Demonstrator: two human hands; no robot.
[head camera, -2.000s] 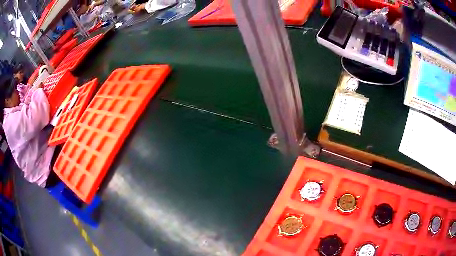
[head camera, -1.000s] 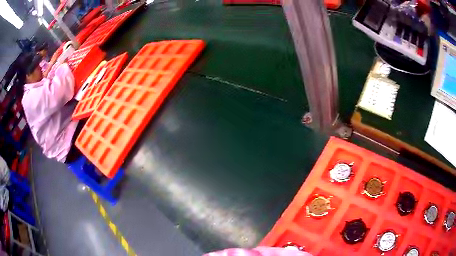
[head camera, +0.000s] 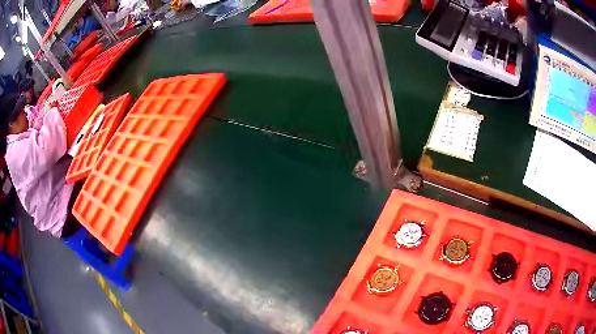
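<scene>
The orange-red watch tray (head camera: 356, 261) lies at the lower right, cut off by the picture's edges. Its square pockets hold one watch head each. A white-dial watch head (head camera: 410, 234) sits in the far left corner pocket. Beside it is a brown-dial watch head (head camera: 455, 250), then a black-dial watch head (head camera: 504, 267). In the row nearer me lie a gold-dial watch head (head camera: 383, 280), another black-dial one (head camera: 434, 307) and a white-dial one (head camera: 481, 317). Neither of my hands is in the picture.
An empty orange-red tray (head camera: 140, 153) lies farther left on the green bench (head camera: 261, 189). A metal post (head camera: 363, 85) stands behind the near tray. A wooden edge (head camera: 457, 182), paper label (head camera: 455, 134), white paper (head camera: 563, 179), colour chart (head camera: 568, 98) and calculator (head camera: 470, 45) are beyond. A pink-clad person (head camera: 39, 163) is at left.
The view has swung, so the near tray and bench shift left compared with one second ago. The pink sleeve seen at the bottom edge then is gone from the picture.
</scene>
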